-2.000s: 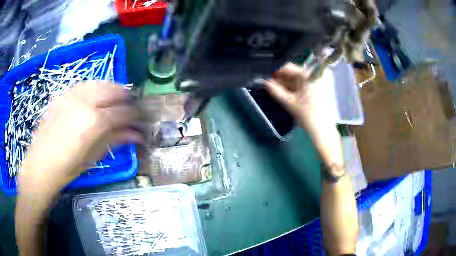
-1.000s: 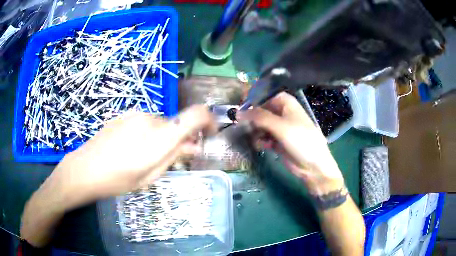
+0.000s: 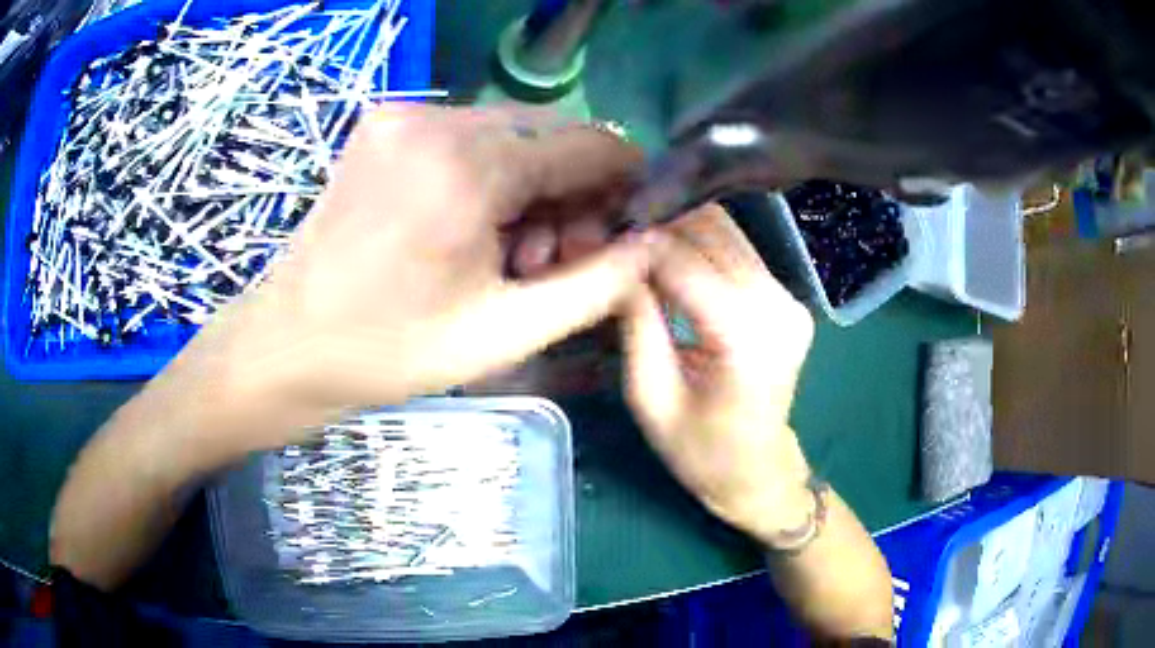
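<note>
My left hand reaches over the press base, its fingertips beside the dark press ram. My right hand meets it there, thumb and fingertips pinched together and touching the left fingertips. A tiny dark spot shows between the fingertips, but what they hold is hidden. The hands cover the fixture and most of the base plate. The clear tub of white rods stands just below my left hand. The tub of black caps stands to the right of the press.
A blue tray of rods with black ends is at the left. A translucent tub, a grey textured block and a cardboard box are at the right. A blue crate is at the lower right. The green column collar is behind my hands.
Both hands have come together at the ram. My left hand has moved up and right, over the fixture, and now hides it. The view has shifted slightly.
</note>
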